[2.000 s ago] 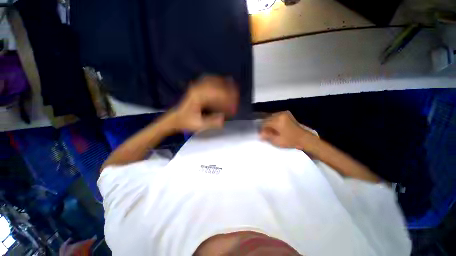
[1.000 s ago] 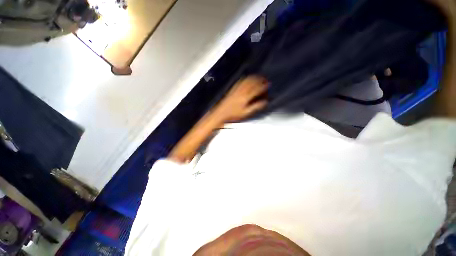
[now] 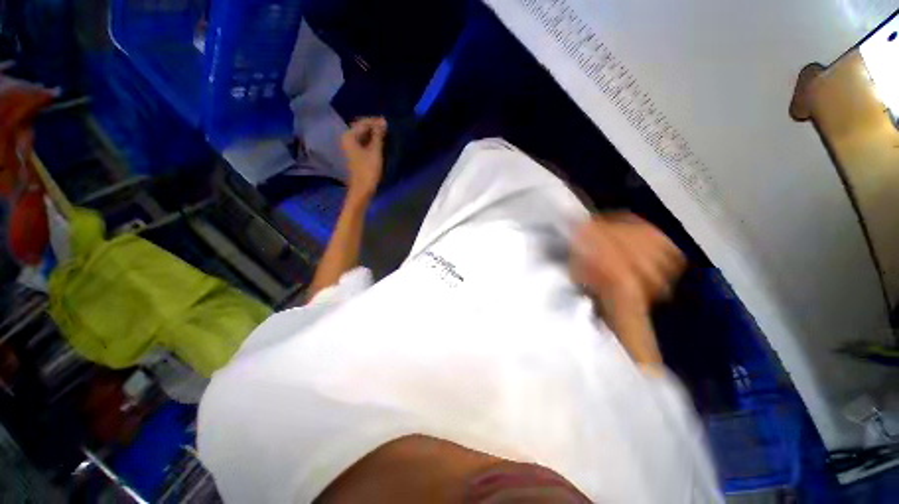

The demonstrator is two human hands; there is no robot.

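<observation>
My left hand [image 3: 365,148] is over the blue baskets at the upper left, fingers curled. Dark cloth [image 3: 394,44] lies in a blue basket just beyond it; I cannot tell whether the hand touches it or holds anything. My right hand [image 3: 631,258] is blurred, in front of my white shirt and beside the table's front edge. No cloth shows clearly in it, and its fingers are too blurred to read.
The white table [image 3: 725,148], with a printed scale along its front edge, runs down the right side. The tan machine bed plate [image 3: 856,118] is at the upper right. A blue basket [image 3: 251,84] is at the upper left, yellow-green cloth [image 3: 148,300] at the left.
The view has swung from the machine table to the baskets at the left. The large dark panel no longer lies across the table or in front of me. Both hands are now apart.
</observation>
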